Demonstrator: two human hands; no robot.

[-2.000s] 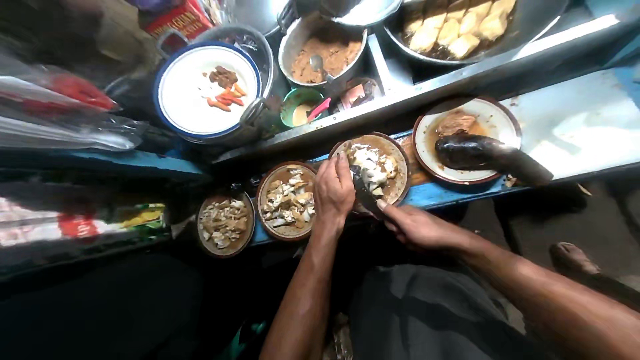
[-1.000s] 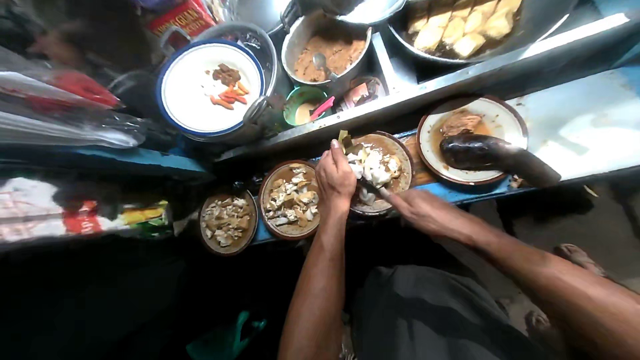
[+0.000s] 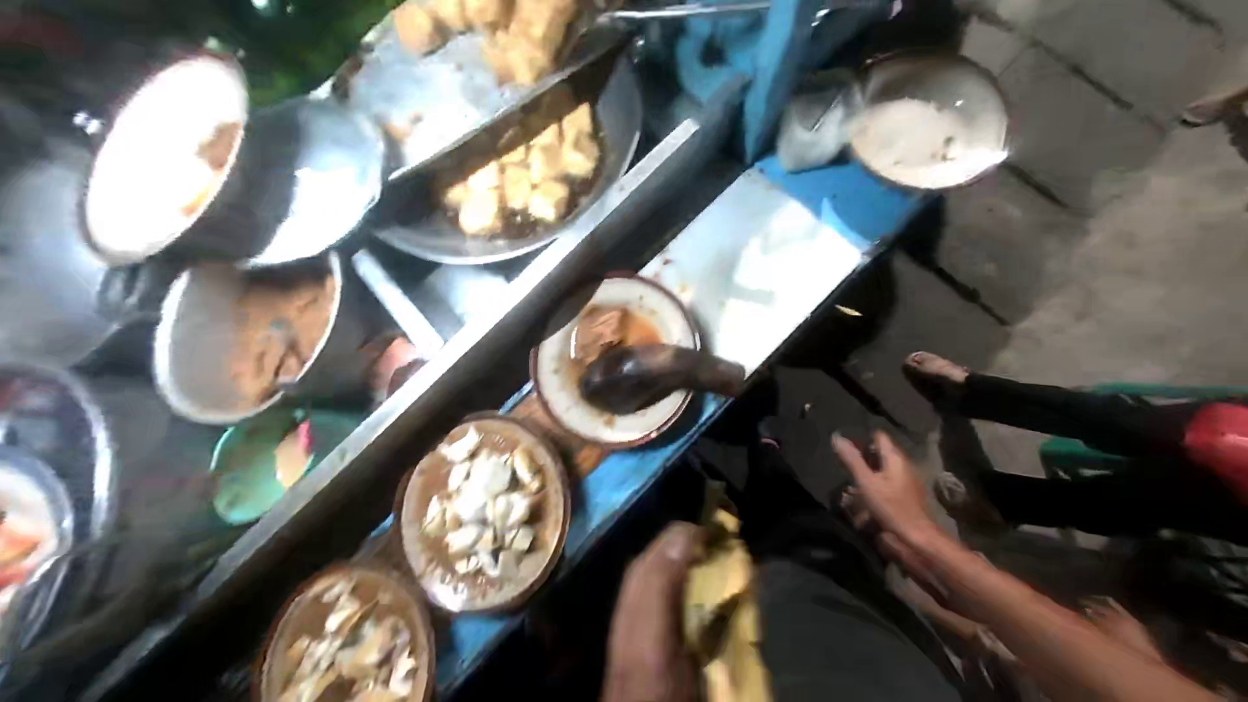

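Note:
My left hand (image 3: 655, 614), blurred at the lower middle, holds a folded yellow-green leaf wrapper (image 3: 723, 604), likely banana leaf. To its right, my right hand (image 3: 889, 492) is over the ground side with its fingers apart and nothing seen in it. Left of the leaf, a brown-rimmed plate (image 3: 419, 487) holds cut white chunks (image 3: 483, 507). Another such plate (image 3: 421, 624) is partly cut off at the bottom edge. Above them, a white plate (image 3: 558, 390) carries brown sauce and a dark pestle-like tool (image 3: 634, 378) whose handle overhangs the rim.
Beyond a metal ledge (image 3: 546, 302) are a wok (image 3: 624, 127) with frying tofu (image 3: 526, 185), a pot of brown paste (image 3: 249, 341) and a green bowl (image 3: 234, 478). A bowl of pale liquid (image 3: 926, 136) stands at the counter's far end. A seated person's leg (image 3: 1063, 409) is at right.
The view has swung strongly to the right. Both hands have left the plate of white chunks; my right hand no longer shows the knife, and my left hand is apart from it with the leaf.

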